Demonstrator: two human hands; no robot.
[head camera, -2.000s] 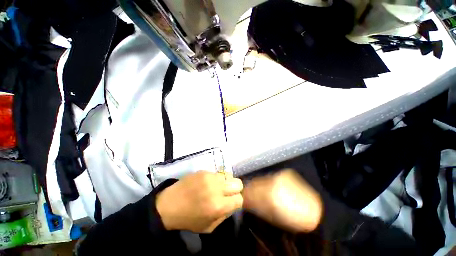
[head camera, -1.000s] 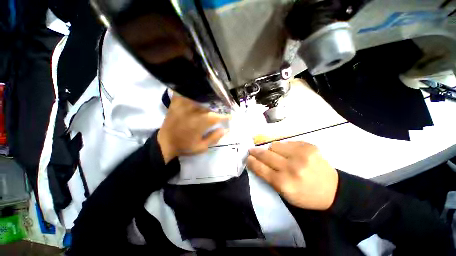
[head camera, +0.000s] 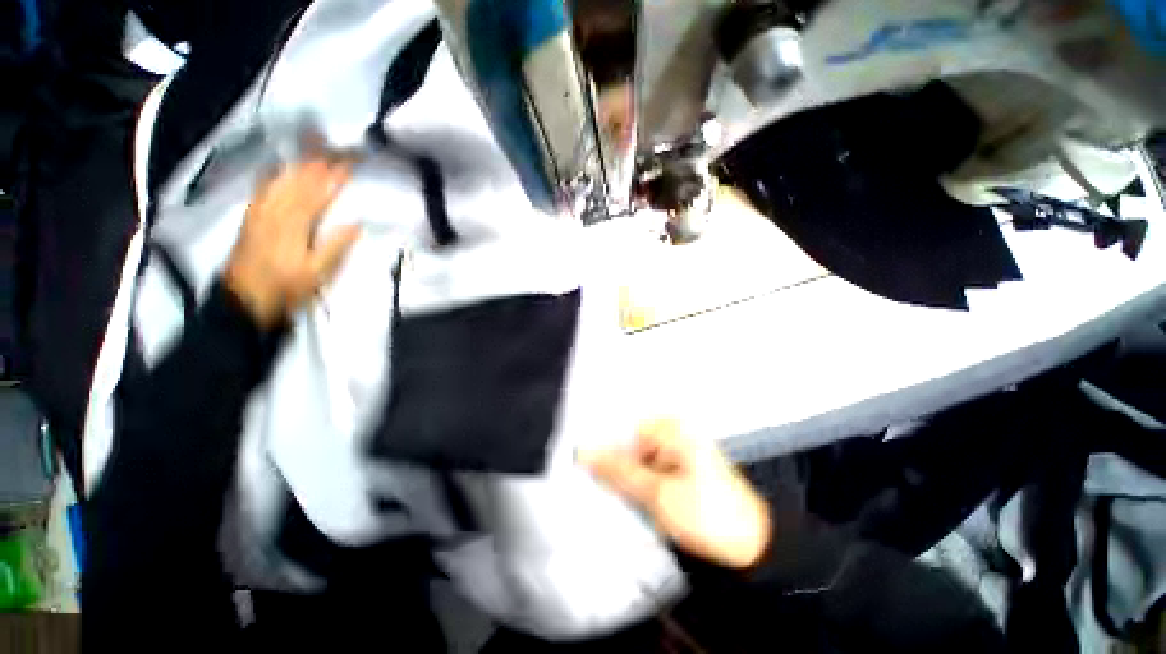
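Note:
A pale garment panel (head camera: 512, 511) lies from the left of the machine down over the table's front edge. A black pocket piece (head camera: 480, 383) with a pale band along its top lies on it. My left hand (head camera: 292, 243) is flat on the panel at the left, fingers spread and blurred. My right hand (head camera: 684, 492) is at the panel's right edge near the table front, fingers bent; whether it pinches the edge is unclear. The white sewing machine head (head camera: 678, 90) stands above, with the presser foot area (head camera: 601, 211) clear of both hands.
Stacked black cut pieces (head camera: 882, 192) lie under the machine arm. Small black scraps (head camera: 1074, 224) lie at the right. Waiting black panels (head camera: 77, 230) are at the far left, above a green packet (head camera: 19, 569). Black and grey work (head camera: 1125, 537) hangs below the rounded table edge (head camera: 895, 396).
The panel has moved away from the needle, and the black pocket piece now lies higher and further left. My left hand has moved left from the presser foot; my right hand has moved down and left.

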